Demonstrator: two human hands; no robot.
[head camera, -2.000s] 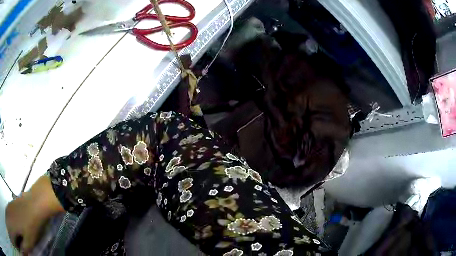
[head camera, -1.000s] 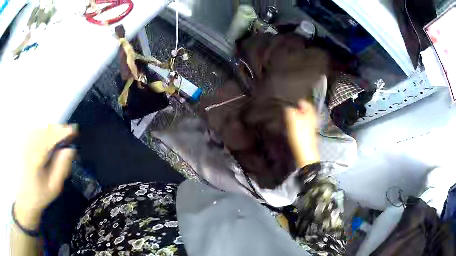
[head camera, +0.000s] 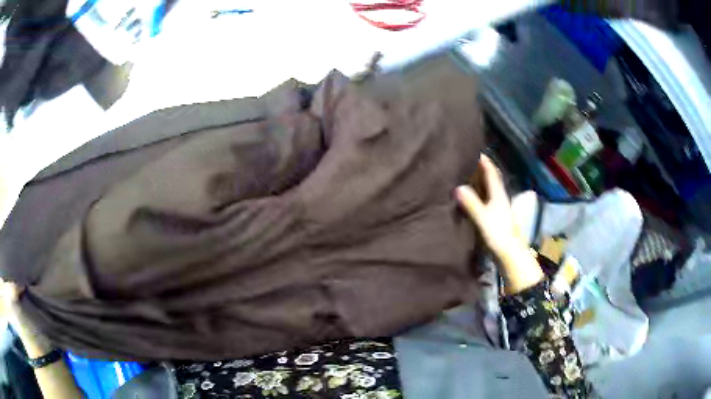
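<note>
A large dark brown garment (head camera: 296, 210) is spread across the front of the white table and over my lap. My right hand (head camera: 489, 209) is at its right edge, with thumb and fingers apart; whether it pinches the cloth is unclear. My left hand (head camera: 9, 300) is cut off by the left edge of the picture, at the garment's lower left corner; its fingers do not show clearly. The red handles of the scissors (head camera: 390, 14) show beyond the garment at the top.
The white table (head camera: 195, 62) lies behind the garment, with a small blue tool (head camera: 232, 12) and dark cloth (head camera: 47, 54) at upper left. Pale grey cloth (head camera: 600, 241) hangs at right. A blue crate (head camera: 105, 372) shows at lower left. Mixed items lie in the dark space at upper right.
The brown garment has moved from the right side to across the table front and my lap. My right hand has come with it; my left hand has moved to the left edge.
</note>
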